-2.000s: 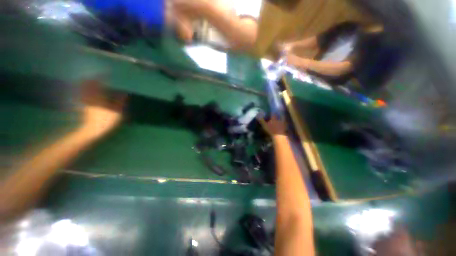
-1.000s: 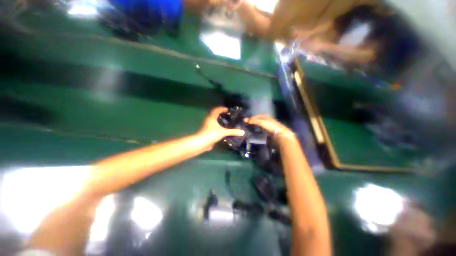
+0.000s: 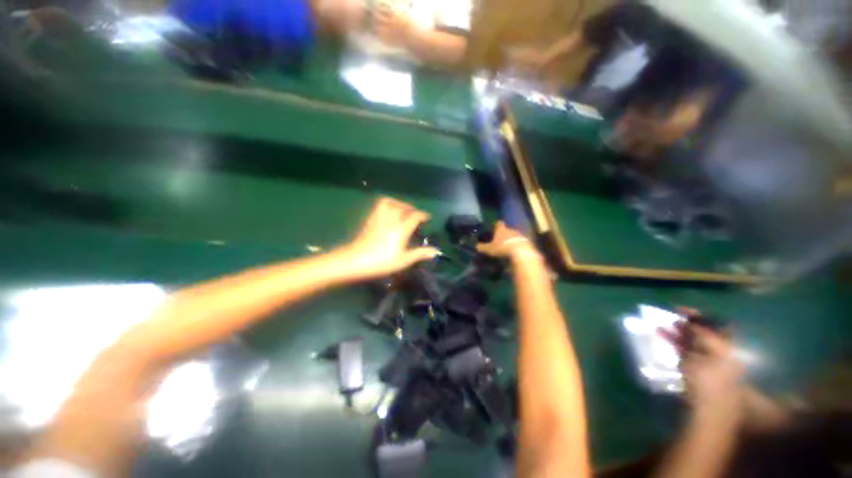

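Observation:
A tangled pile of black adapters (image 3: pixel 448 359) lies on the green bench in front of me, running from between my hands down to the lower edge. My left hand (image 3: pixel 392 238) is at the upper left of the pile, fingers and thumb apart around black units; its grip is blurred. My right hand (image 3: pixel 504 241) is at the upper right of the pile, its fingertips at a dark adapter (image 3: pixel 467 227); whether it grips it is unclear. A single adapter (image 3: pixel 350 366) lies left of the pile, and a greyish one (image 3: pixel 402 458) lies at the bottom.
A yellowish-edged divider (image 3: pixel 537 201) stands right of my hands. Shiny clear bags (image 3: pixel 182 397) lie at lower left. Another person's hands (image 3: pixel 710 359) are at the right by a white bag (image 3: pixel 654 347). People sit across the belt (image 3: pixel 252 161), one in blue (image 3: pixel 248 21).
The adapters that were on the belt side are now heaped on the near bench. My hands have moved slightly apart. Another person's hands have come further into view at the right.

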